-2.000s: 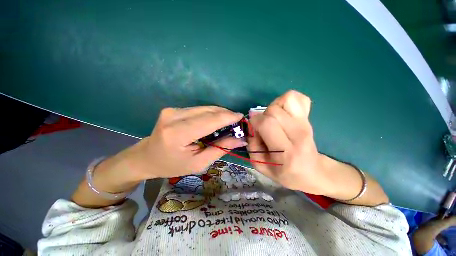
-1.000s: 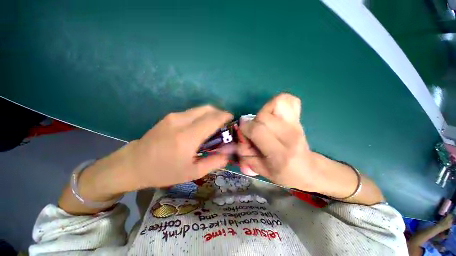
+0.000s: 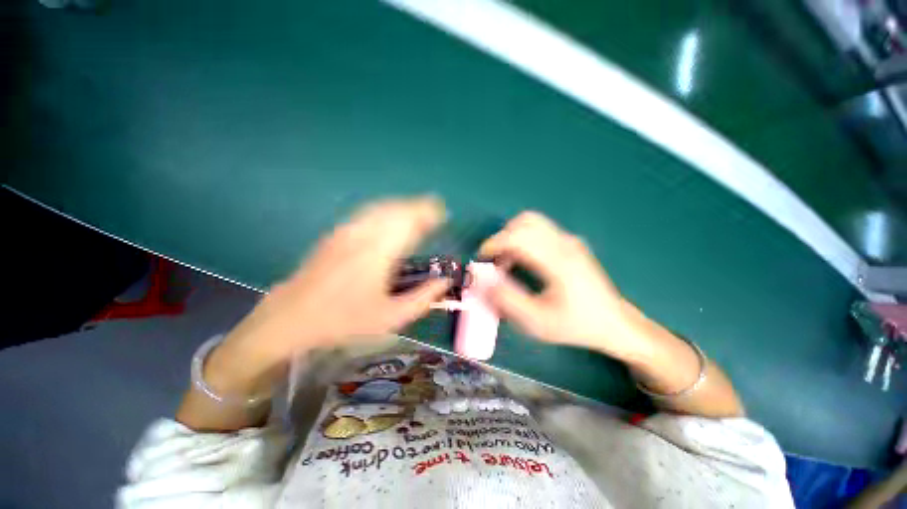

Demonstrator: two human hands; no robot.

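A pink hair dryer body [image 3: 479, 323] is held low over the green worktop at the front edge, its rounded end towards me. A dark control board part [image 3: 430, 273] sticks out from its left side, with a pale strip below it. My left hand [image 3: 363, 278] is blurred, with thumb and fingers around the board part. My right hand [image 3: 557, 288] has its fingers and thumb on the pink body. The fingers hide part of the board, and blur hides the wires.
The dark green worktop [image 3: 249, 129] spreads in front. A white rail strip [image 3: 636, 94] separates it from a green belt [image 3: 736, 80]. A pink unit with metal prongs [image 3: 885, 323] lies at the right edge. A red frame [image 3: 149, 293] stands below left. Part of another person's arm [image 3: 885, 492] shows bottom right.
The view has turned and shows more of the rail and belt. The pink body, mostly covered before, now shows between my hands. My left fingers have spread more, and the red wire is no longer distinct.
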